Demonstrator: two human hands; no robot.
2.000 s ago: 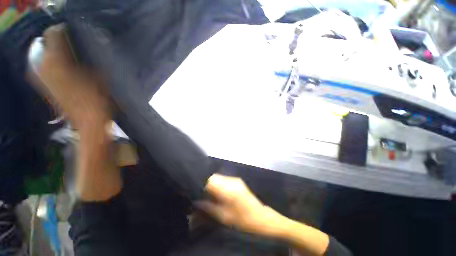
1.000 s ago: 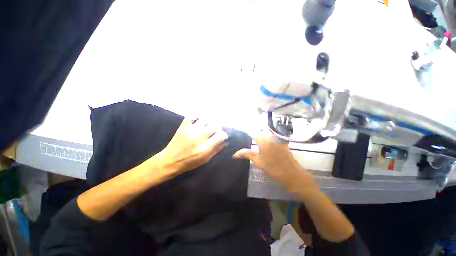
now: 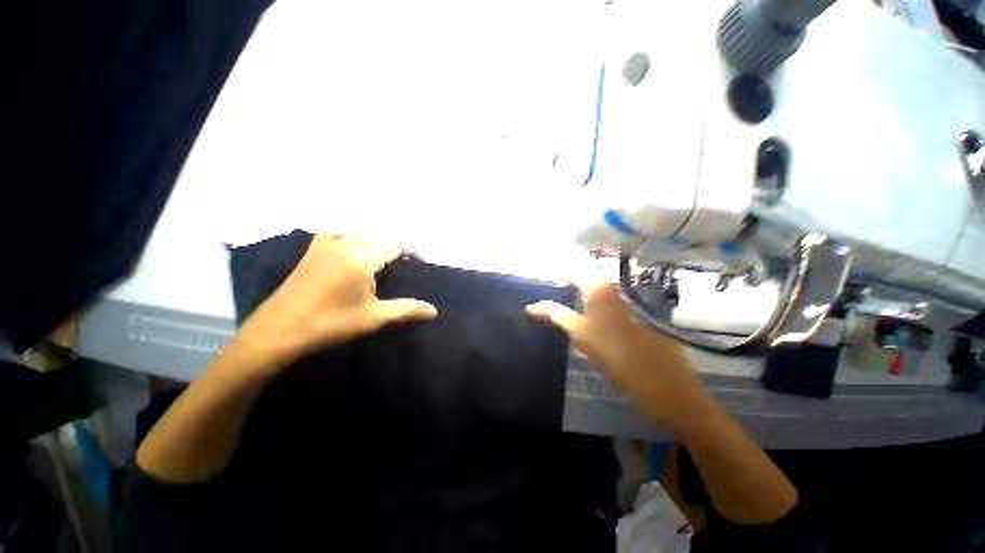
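A black garment panel (image 3: 464, 367) lies on the front of the white table and hangs over its edge into my lap. My left hand (image 3: 340, 292) is on the panel's upper left part, thumb spread, fingertips at its far edge. My right hand (image 3: 605, 324) holds the panel's upper right corner between thumb and fingers, just left of the sewing machine's needle area. The panel's far edge runs nearly straight between my hands; whether it is folded I cannot tell. The curved shiny guard (image 3: 707, 344) is right of my right hand. The needle itself is not clear.
The white sewing machine (image 3: 864, 140) fills the right side. A black block (image 3: 801, 369) and a small parts holder (image 3: 894, 344) are on the bed. A large black garment pile (image 3: 97, 140) is at upper left. The grey table edge (image 3: 713, 416) has printed ruler marks.
The panel has gone from being held up on the left to lying flat at the table front. Since one second ago, my left hand has moved left, away from my right hand, along the far edge.
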